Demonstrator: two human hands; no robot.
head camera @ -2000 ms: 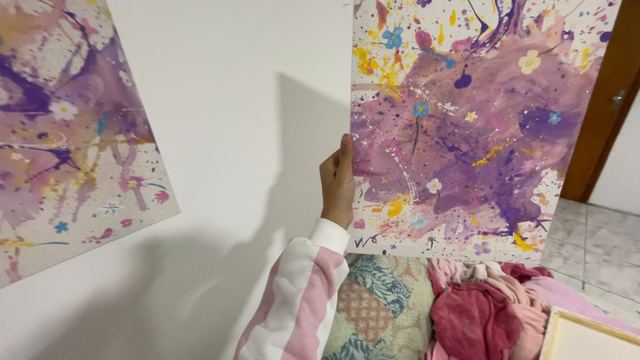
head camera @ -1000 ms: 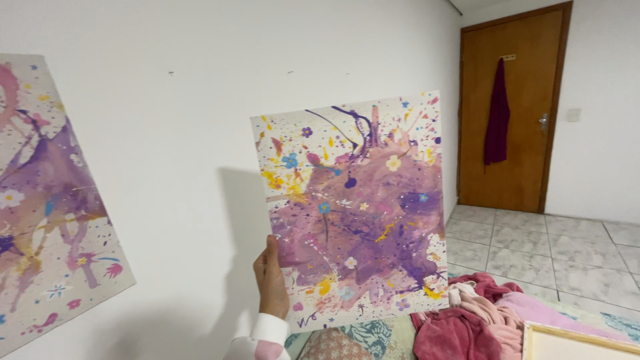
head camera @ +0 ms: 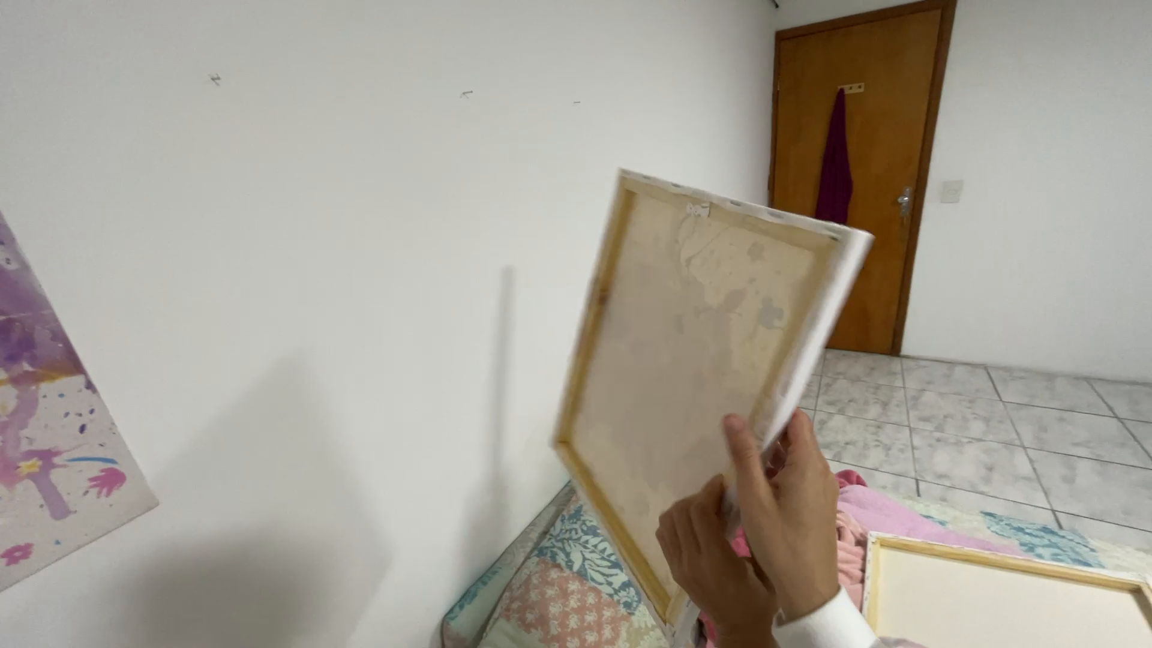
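A stretched canvas (head camera: pixel 684 360) is tilted up in front of me, its back and wooden stretcher bars facing me. A small metal hanger (head camera: pixel 697 210) sits on its top bar. My right hand (head camera: pixel 792 513) grips the right edge, thumb against the back. Lower and to the left, my left hand (head camera: pixel 715 549) is curled at the same edge near the bottom corner; its fingers are partly hidden. The painted face of this canvas is out of sight. At the far left, a purple splatter painting (head camera: pixel 63 432) is against the white wall.
Nails or hooks (head camera: pixel 466 94) stick out of the wall. A second canvas (head camera: pixel 999 603) lies back up on a patchwork bedspread (head camera: pixel 576 585), beside pink cloths (head camera: pixel 918 522). Beyond are a tiled floor (head camera: pixel 963 423) and a wooden door (head camera: pixel 877 180) with a hanging purple cloth (head camera: pixel 835 171).
The held canvas has been turned from its painted front to its back. One hand held its left edge before; now both hands are at its right edge.
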